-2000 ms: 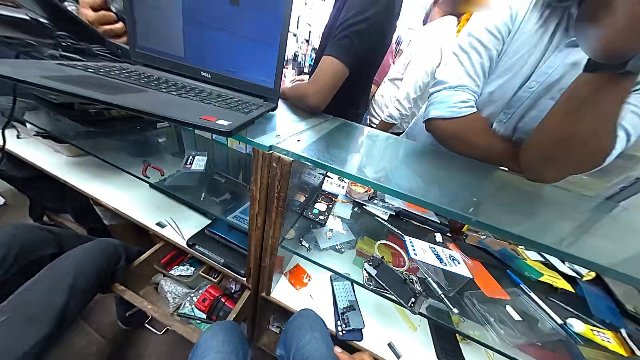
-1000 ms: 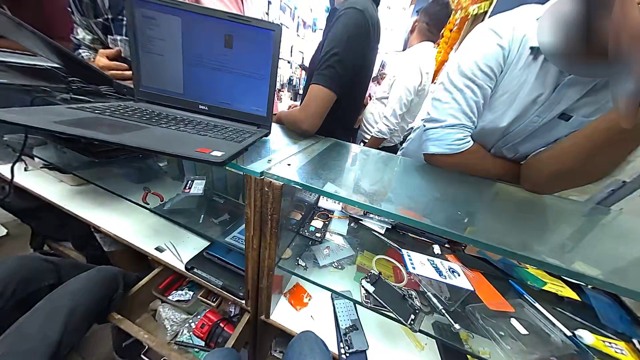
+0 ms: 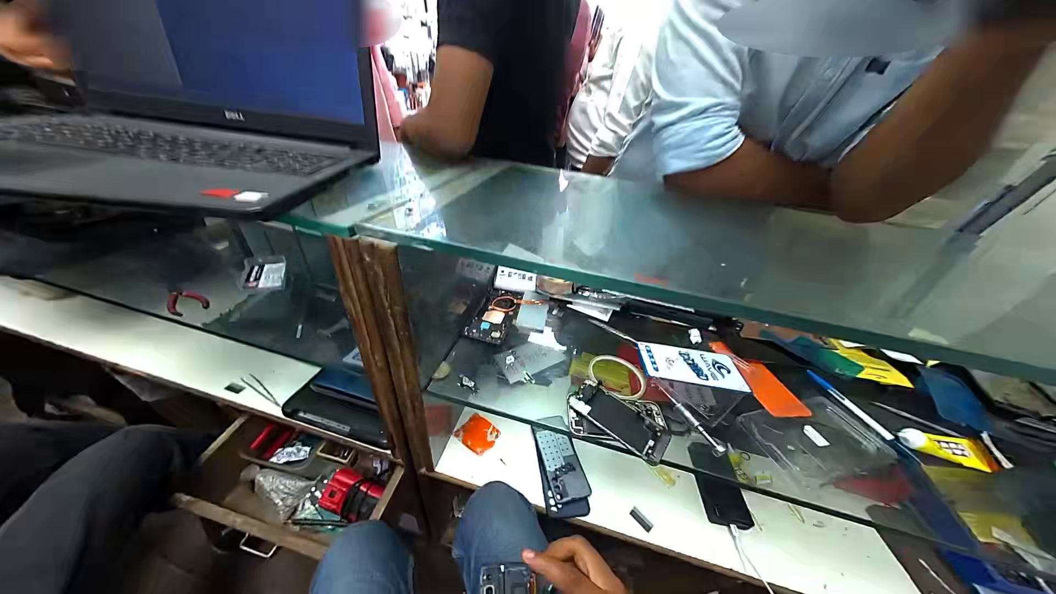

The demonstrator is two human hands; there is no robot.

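Observation:
At the bottom edge, one of my hands, which looks like my right hand (image 3: 573, 564), rests its fingers on an opened dark phone (image 3: 507, 579) over my lap; the frame cuts off much of both. My left hand is not in view. Ahead on the white lower shelf lie a phone with a patterned back (image 3: 563, 470), an orange packet (image 3: 477, 434) and a small dark bar (image 3: 641, 519). A black phone (image 3: 720, 488) with a white cable lies farther right. On the glass shelf above sit a disassembled phone (image 3: 619, 419), a ring-shaped coil (image 3: 617, 377) and a metal screwdriver (image 3: 695, 422).
A glass counter top (image 3: 627, 247) crosses above the shelves, with a Dell laptop (image 3: 206, 132) at left. A wooden post (image 3: 375, 346) divides the shelves. An open drawer (image 3: 247, 521) holds a red tool (image 3: 351, 493). People stand beyond; another seated person's leg (image 3: 99, 478) is at left.
My hand and the opened phone have come into view at the bottom; one second ago neither showed. The view has shifted.

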